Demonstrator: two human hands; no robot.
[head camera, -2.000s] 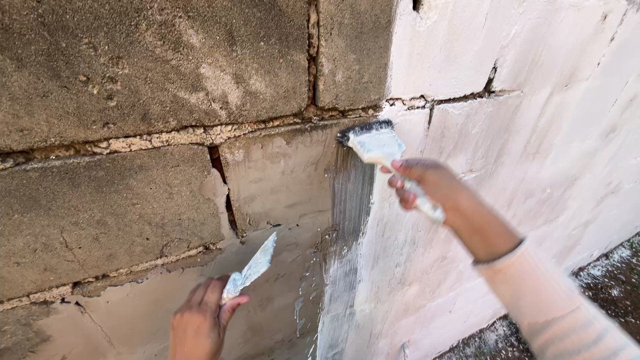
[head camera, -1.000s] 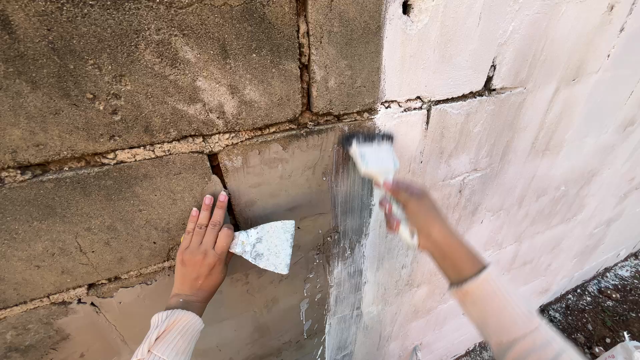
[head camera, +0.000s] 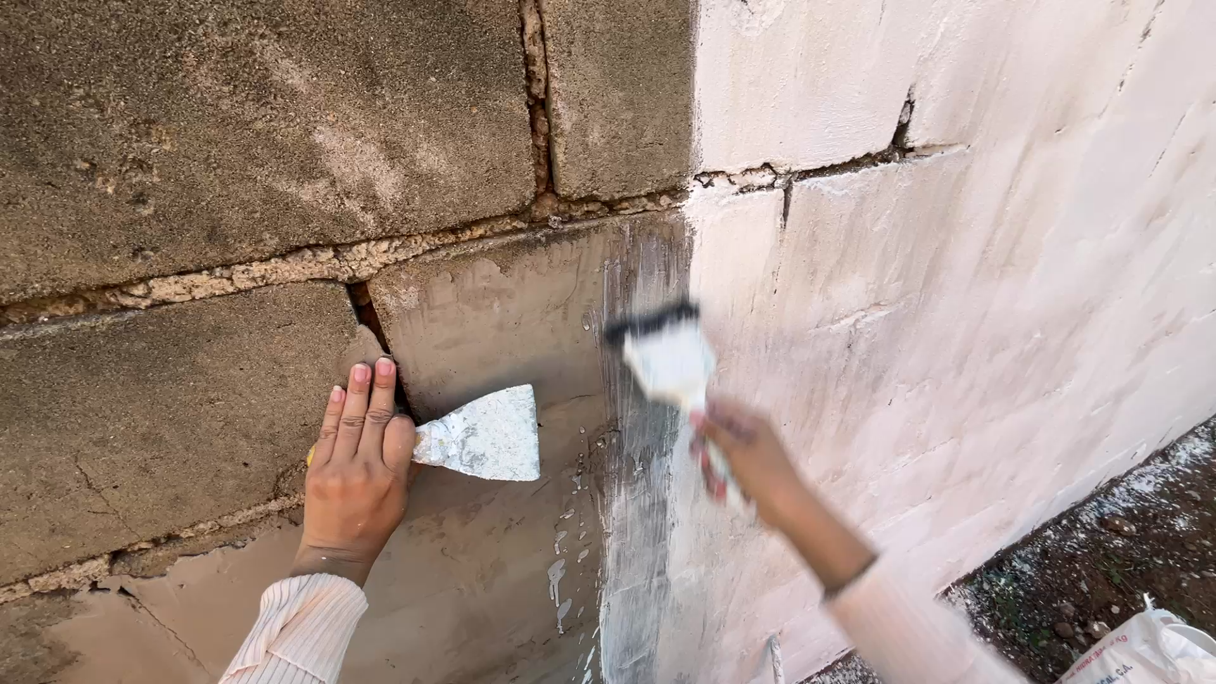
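My left hand (head camera: 361, 465) lies against the block wall (head camera: 190, 399), fingers pointing up, with a paint-spattered putty knife (head camera: 489, 435) held under the thumb and palm. The knife's blade points right. In my right hand (head camera: 746, 456), slightly blurred, is the handle of a wide paintbrush (head camera: 670, 356). Its dark bristles meet the wall on a thinly coated grey-white strip (head camera: 641, 503). That strip lies between smooth brown plaster (head camera: 494, 541) on the left and white-painted wall (head camera: 855, 380) on the right.
Rough mortar joints (head camera: 313, 268) and open cracks run between the blocks. White drips (head camera: 559, 579) mark the brown plaster. At the lower right, a white sack (head camera: 1145, 651) bearing writing lies on dark, white-speckled soil (head camera: 1102, 560) along the wall's foot.
Over the last two seconds my left hand has moved up and come to rest on the wall, its putty knife turned to point right. The brush has moved down from near the mortar joint.
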